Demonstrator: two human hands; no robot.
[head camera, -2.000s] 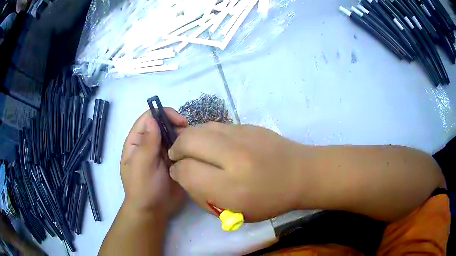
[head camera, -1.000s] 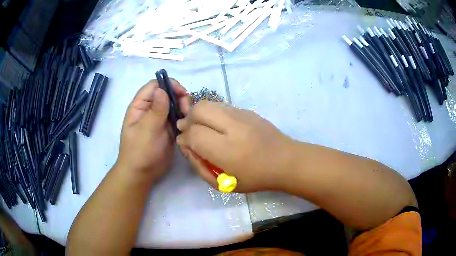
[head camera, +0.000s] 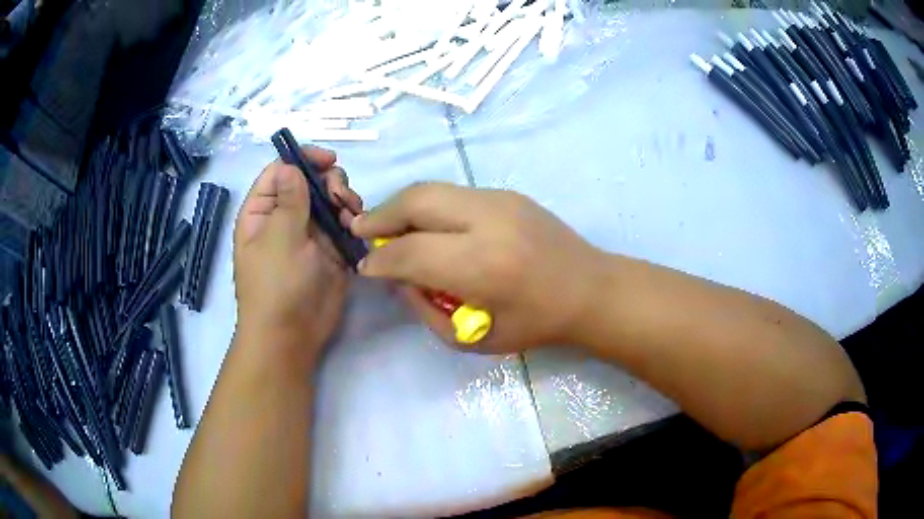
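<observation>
My left hand (head camera: 289, 243) holds a black tube (head camera: 316, 195) tilted, its upper end pointing up and left past my thumb. My right hand (head camera: 486, 258) has its thumb and fingertips at the lower end of the tube. The screwdriver (head camera: 470, 322) lies inside my right hand, with its yellow end cap and some red handle showing below the palm and a bit of yellow near the fingertips. The screwdriver's shaft is hidden. The screw pile is not visible behind my right hand.
A heap of black tubes (head camera: 76, 294) lies at left, with a pair of tubes (head camera: 206, 245) beside it. White strips (head camera: 426, 61) lie on the clear bag (head camera: 208, 86) at the back. Black pieces with white ends (head camera: 811, 96) lie back right. The table's front edge (head camera: 552, 476) shows below.
The tube has turned to lean more to the left. My right hand has shifted on its lower end, and a yellow part of the screwdriver now shows near my fingertips.
</observation>
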